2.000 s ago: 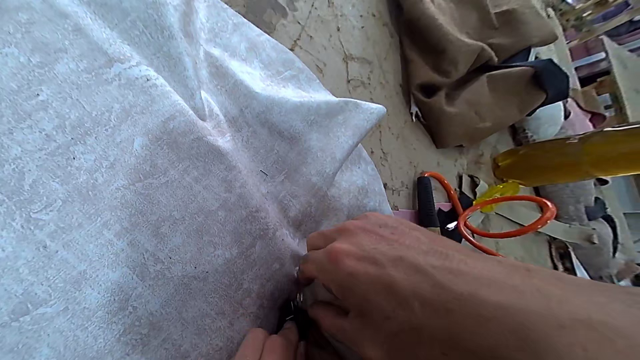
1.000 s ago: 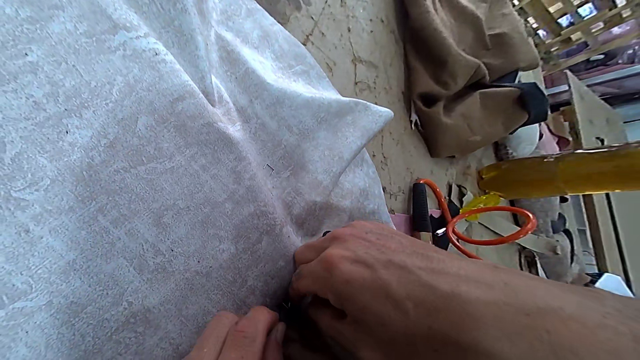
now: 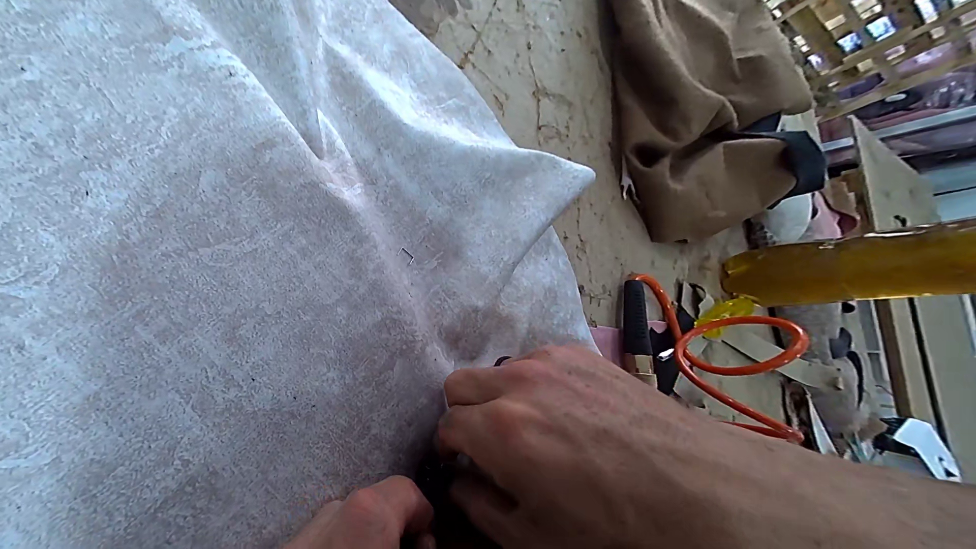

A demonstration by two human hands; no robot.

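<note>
Light grey mottled upholstery fabric fills the left and middle, with folds and a raised pointed corner at its right edge. A loose staple lies on it. My right hand comes in from the lower right, fingers curled at the fabric's lower edge. Close by at the bottom edge is my left hand, only its bent fingers in view. Between the hands is a dark gap or dark thing in shadow; what the fingertips grip is hidden.
Brown cloth lies bunched on a stained surface. A black-handled tool and a coiled orange hose lie beyond my right wrist. At the right are a roll in yellow wrap, fabric scraps and a wooden lattice.
My left hand shows more of its fingers and sits further left of my right hand than two seconds ago. My right hand stays at the same part of the fabric.
</note>
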